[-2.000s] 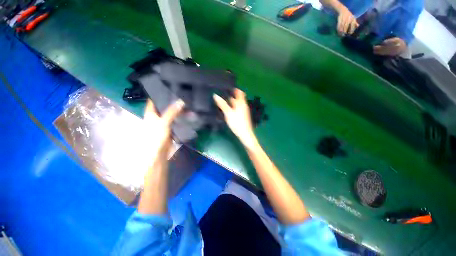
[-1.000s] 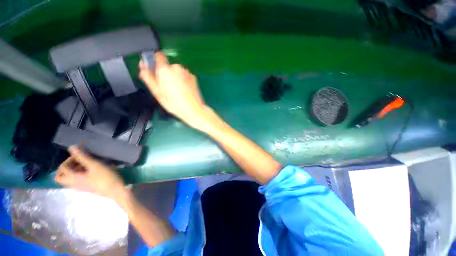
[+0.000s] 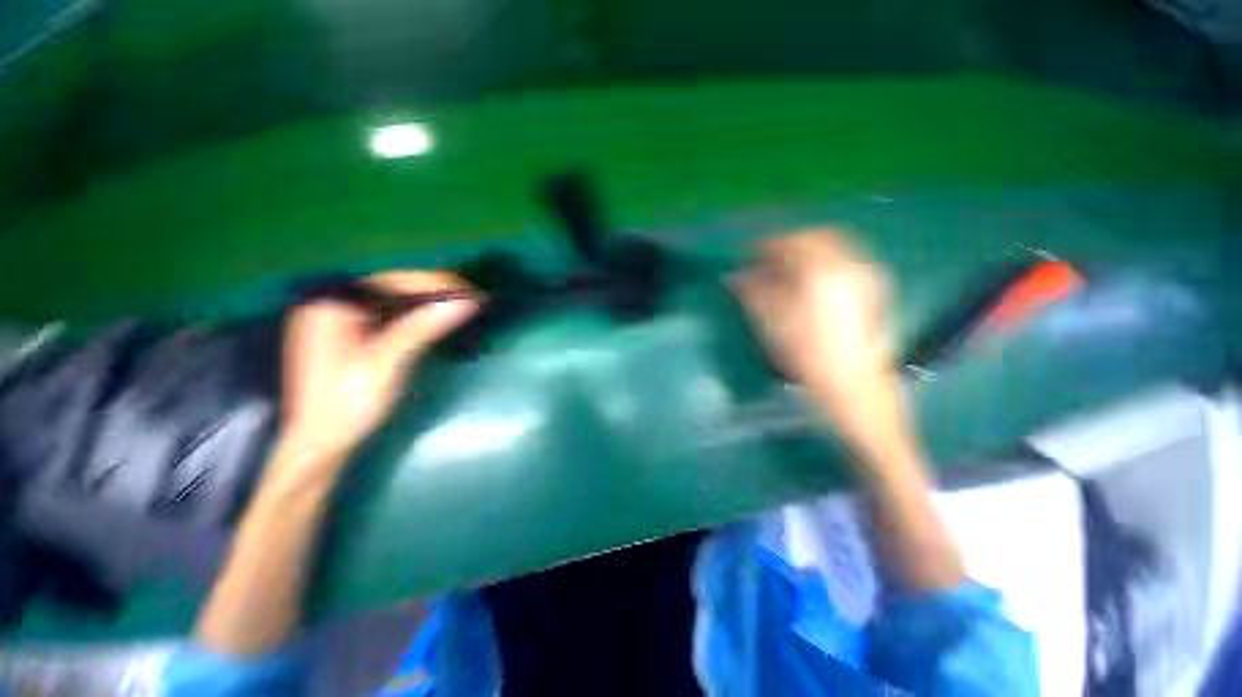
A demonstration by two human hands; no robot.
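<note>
The view is blurred. My left hand (image 3: pixel 341 361) is at the left of the bench, thumb and fingers pinched on a dark, thin black plastic part (image 3: pixel 409 302). My right hand (image 3: pixel 824 320) is over the bench right of centre, fingers bent down; whether it holds anything cannot be told. The screw dish does not show. The electric screwdriver (image 3: pixel 1001 311), black with an orange-red back, lies just right of my right hand. Small black parts (image 3: pixel 629 272) lie in a dark heap between my hands.
A pile of long black parts (image 3: pixel 170 422) covers the bench's left side, beside my left forearm. A white carton (image 3: pixel 1015 558) with black parts inside stands below the bench at the right. The brighter green conveyor belt (image 3: pixel 817 136) runs beyond the bench.
The view has shifted. My hands have left the grey-looking long parts at the left. My right hand has moved right to near the screwdriver; my left hand now pinches a dark part.
</note>
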